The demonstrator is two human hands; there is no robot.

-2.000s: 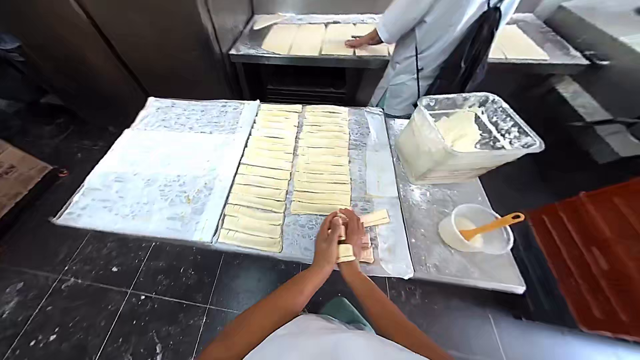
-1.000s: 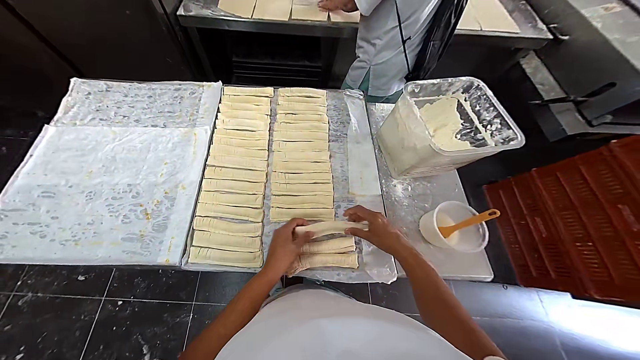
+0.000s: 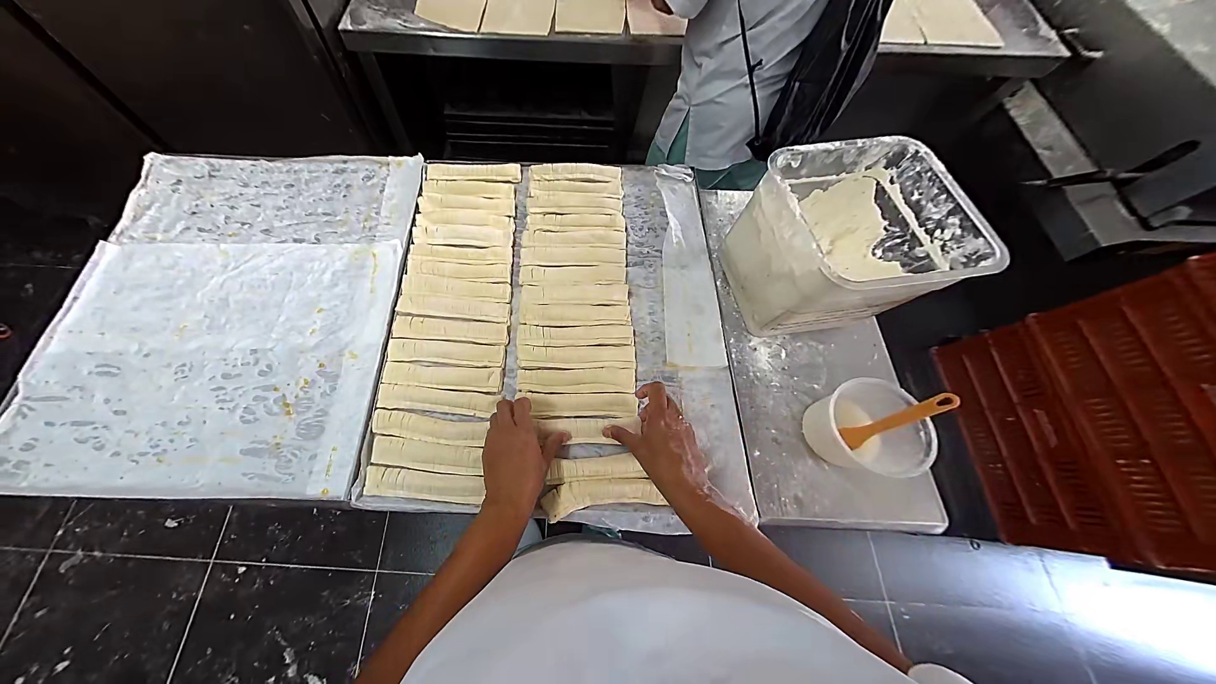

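Observation:
Two columns of pale dough strips lie crosswise on a paper-lined tray. My left hand (image 3: 516, 456) and my right hand (image 3: 665, 446) are at the two ends of a dough strip (image 3: 584, 430) near the bottom of the right column, thumbs and fingers around its ends. Its surface shows between the hands, resting on the paper. Nearer to me lie two more strips, the closest one (image 3: 603, 494) slightly askew. The left column of strips (image 3: 446, 351) is beside my left hand.
Paper-lined trays (image 3: 209, 351) are at the left. On the metal table (image 3: 807, 380) at the right stand a plastic tub of white filling (image 3: 855, 228) and a small container (image 3: 869, 427) with an orange-handled utensil (image 3: 902, 418). Red crates (image 3: 1102, 408) are farther right. Across, a person (image 3: 741, 76) stands by another table.
One second ago my hands held a strip stretched between them above the near strips; now it lies in the column. Two seconds ago my hands were together over dough.

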